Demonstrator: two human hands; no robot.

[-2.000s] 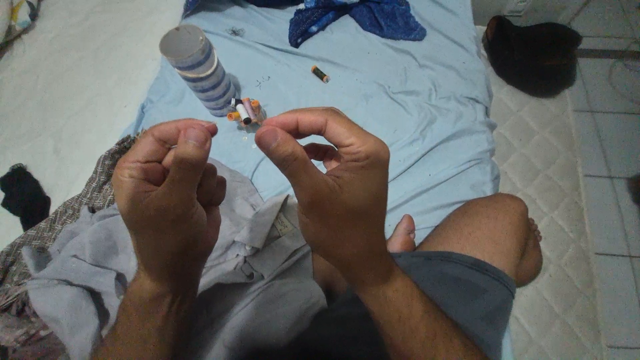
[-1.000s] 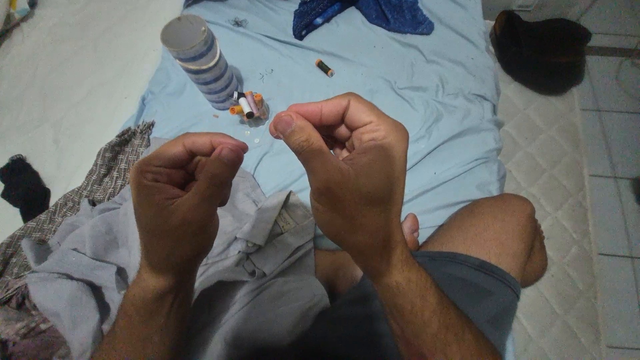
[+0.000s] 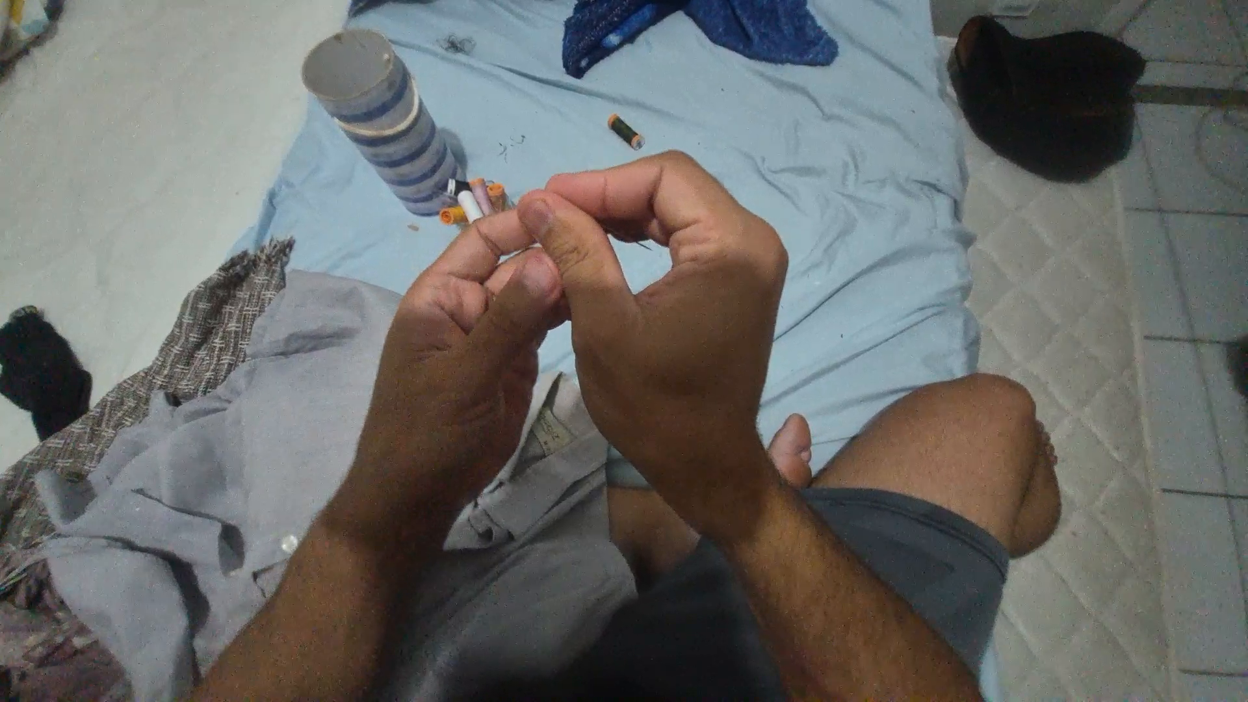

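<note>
My left hand (image 3: 468, 341) and my right hand (image 3: 673, 283) meet at the fingertips above a grey button-up shirt (image 3: 312, 341) lying over my lap. My right thumb and forefinger pinch over the left forefinger's tip. A thin dark sliver, perhaps a needle, shows under my right fingers; whatever the fingertips hold is too small to name. Just beyond my left hand several small thread spools (image 3: 471, 205) stand bunched by a blue-and-grey striped cylinder (image 3: 390, 127). A dark thread spool with orange ends (image 3: 625, 131) lies on its own farther off.
A light blue sheet (image 3: 858, 234) covers the bed. A dark blue cloth (image 3: 702, 29) lies at its far edge. A black furry-looking thing (image 3: 1048, 97) rests on the quilted mattress (image 3: 1053, 292) at right. On the left are a patterned cloth (image 3: 210, 312) and a black cloth (image 3: 41, 366).
My two hands, apart in both earlier frames, have come together and now touch at the fingertips. The spools and the striped cylinder have stayed on the sheet.
</note>
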